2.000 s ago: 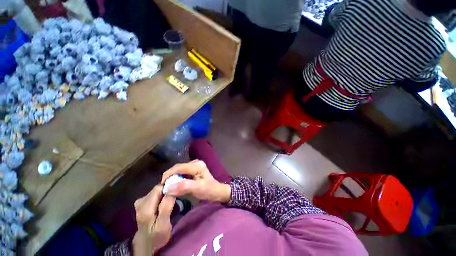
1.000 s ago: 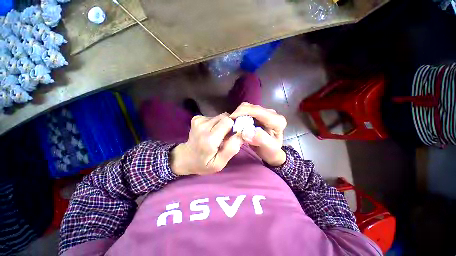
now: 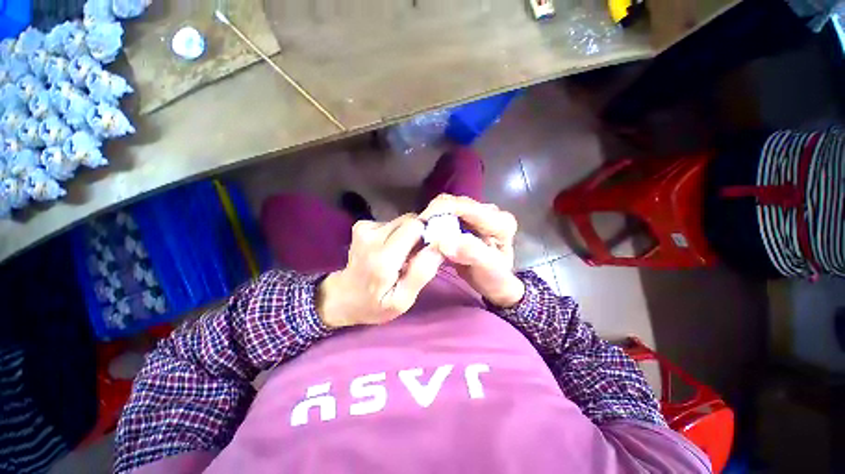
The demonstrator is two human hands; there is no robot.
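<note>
A small white knobbly moulded piece (image 3: 442, 227) is held above my lap, between the fingertips of both hands, which cover most of it. My left hand (image 3: 378, 271) comes from the left and pinches the piece on its left side. My right hand (image 3: 480, 248) comes from the right, with its thumb and fingers pressed on the piece. Both hands are bare and touch each other around the piece.
The workbench (image 3: 398, 60) carries pale blue pieces in rows (image 3: 63, 102), a cardboard pad (image 3: 243, 57) with a white round spot (image 3: 188, 43), and a thin stick (image 3: 283, 74). A blue crate (image 3: 185, 255) is below left. Red stools (image 3: 639, 208) and a person in stripes (image 3: 801, 204) are right.
Since the first frame the view has swung toward my lap and right along the bench; the stick now shows on the pad. Since the second, my fingers have closed further over the piece.
</note>
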